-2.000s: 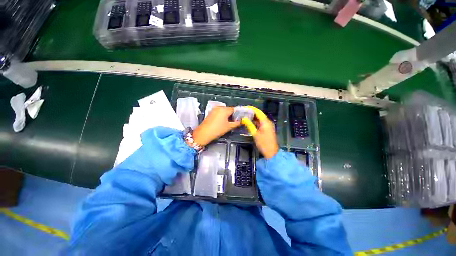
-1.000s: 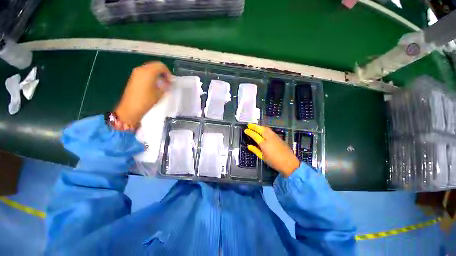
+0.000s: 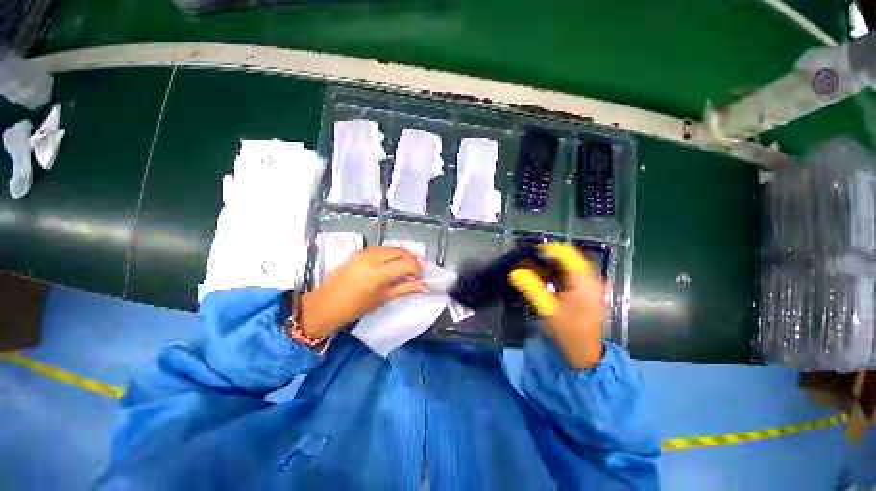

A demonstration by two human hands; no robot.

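My left hand (image 3: 360,290) holds a limp white sleeve (image 3: 401,315) over the front row of the clear blister tray (image 3: 622,211). My right hand (image 3: 567,297), with yellow finger cots, grips a dark keypad phone (image 3: 497,273), tilted and blurred, its end at the sleeve's opening. How far it is inside I cannot tell. Three bagged phones (image 3: 414,171) lie in the back row, left. Bare phones (image 3: 596,178) lie in the two right back pockets. The front row is partly hidden by my hands. A stack of flat empty sleeves (image 3: 257,225) lies left of the tray.
Stacked trays of bagged phones (image 3: 816,259) stand at the right. A pale rail (image 3: 384,77) runs behind the tray, with the green conveyor belt (image 3: 538,48) beyond. A grey arm (image 3: 788,101) stands at upper right. Crumpled white pieces (image 3: 34,149) and a whitish translucent object (image 3: 24,84) are far left.
My left hand has moved from the sleeve stack to the front row with a sleeve. My right hand has lifted a phone from the front row and tilted it toward the sleeve. The view has shifted.
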